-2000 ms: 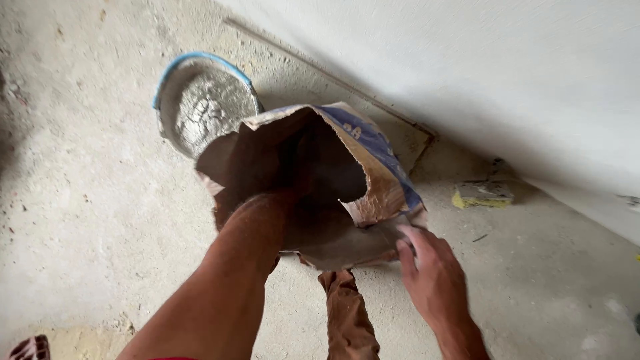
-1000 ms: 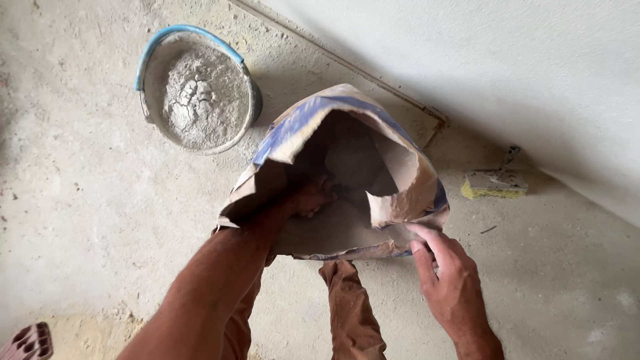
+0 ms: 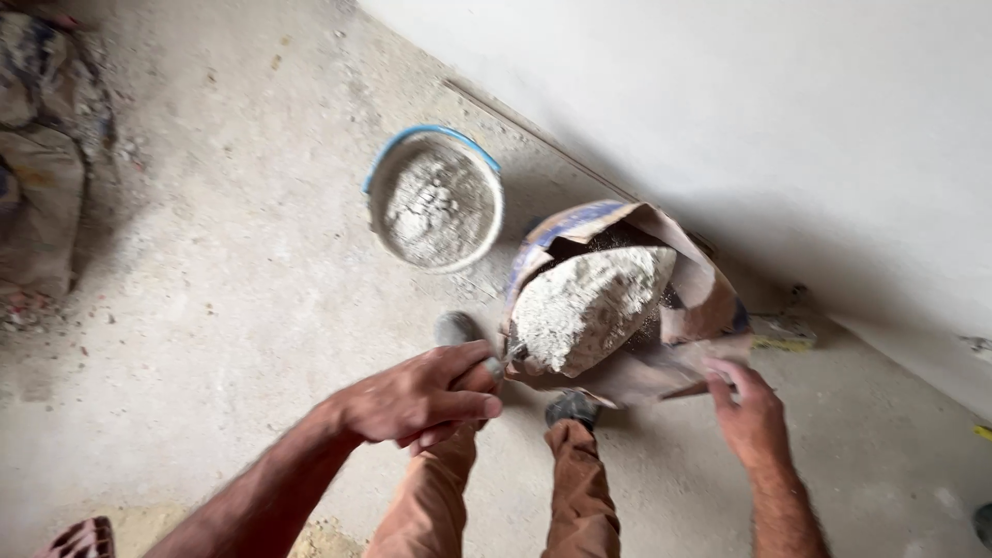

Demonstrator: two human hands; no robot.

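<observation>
My left hand [image 3: 426,399] is closed around the handle of a trowel [image 3: 593,310], whose blade carries a large heap of pale grey powder over the mouth of an open paper sack [image 3: 709,287]. Fine powder falls beside the blade. The heap hides most of the blade. My right hand [image 3: 748,407] grips the torn right rim of the sack between thumb and fingers. Up and to the left of the sack stands a round bucket [image 3: 496,225] with a blue handle, holding grey powder with a lumpy, paler mound on it.
A white wall [image 3: 736,116] runs along the upper right, with a thin strip [image 3: 542,139] at its foot. A dusty yellow-edged block [image 3: 783,332] lies right of the sack. Crumpled sacks and debris [image 3: 39,201] lie at the far left. My shoes stand below the sack.
My left hand was deep inside the sack and is now out at its left rim, with the powder-laden trowel in view. My right hand has stayed at the sack's rim. The view has shifted.
</observation>
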